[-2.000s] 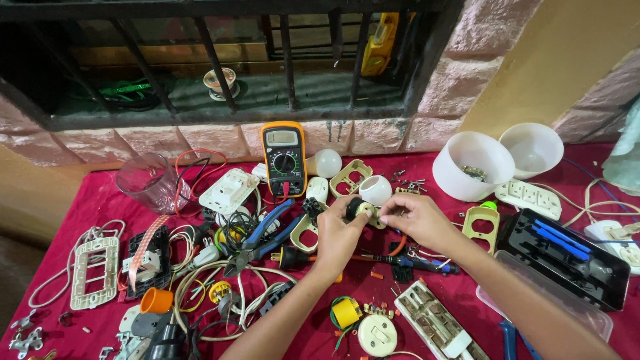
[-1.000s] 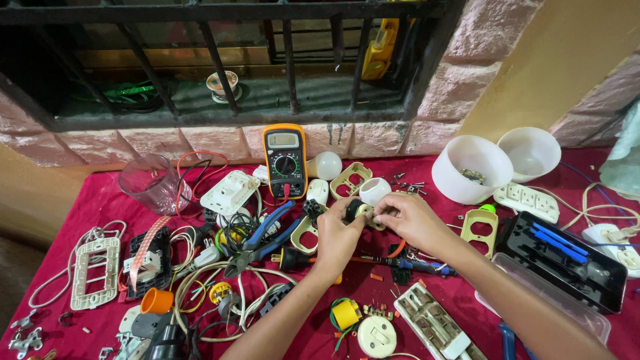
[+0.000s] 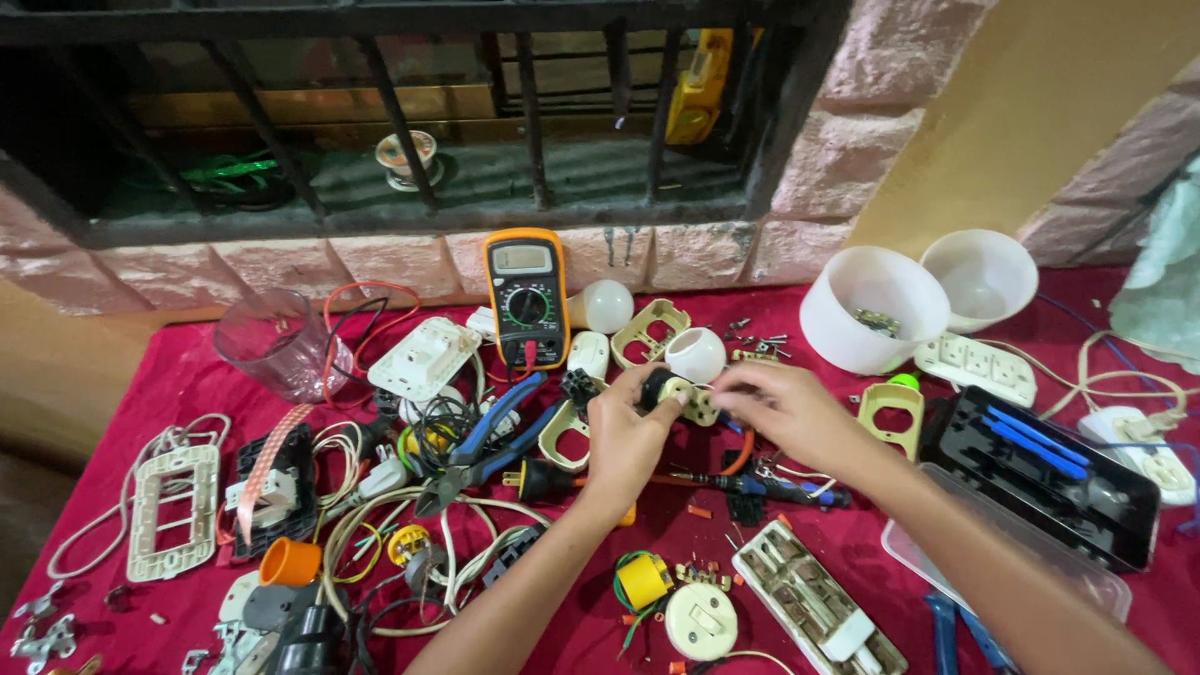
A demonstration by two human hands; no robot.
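Note:
My left hand [image 3: 630,427] grips a cream electrical socket piece [image 3: 692,401] with a round black part [image 3: 656,386] at its left end. At the right side of this piece, the fingertips of my right hand [image 3: 773,408] are pinched together; what they hold is too small to tell. A round white cap [image 3: 696,353] lies just behind the piece. Under and in front of my hands are a blue-and-black soldering iron [image 3: 778,489] and a black plug [image 3: 539,478]. Blue-handled cutting pliers [image 3: 478,441] lie left of my left hand.
An orange multimeter [image 3: 527,300] leans against the wall beside a light bulb [image 3: 602,306]. White tubs [image 3: 874,314] stand at the back right, near a power strip [image 3: 977,368] and an open black case [image 3: 1050,478]. Tangled cables, a clear glass [image 3: 281,347] and an opened strip housing [image 3: 811,600] lie around.
The fingers of my right hand have shifted slightly at the right end of the socket piece. My left hand keeps its grip in about the same place.

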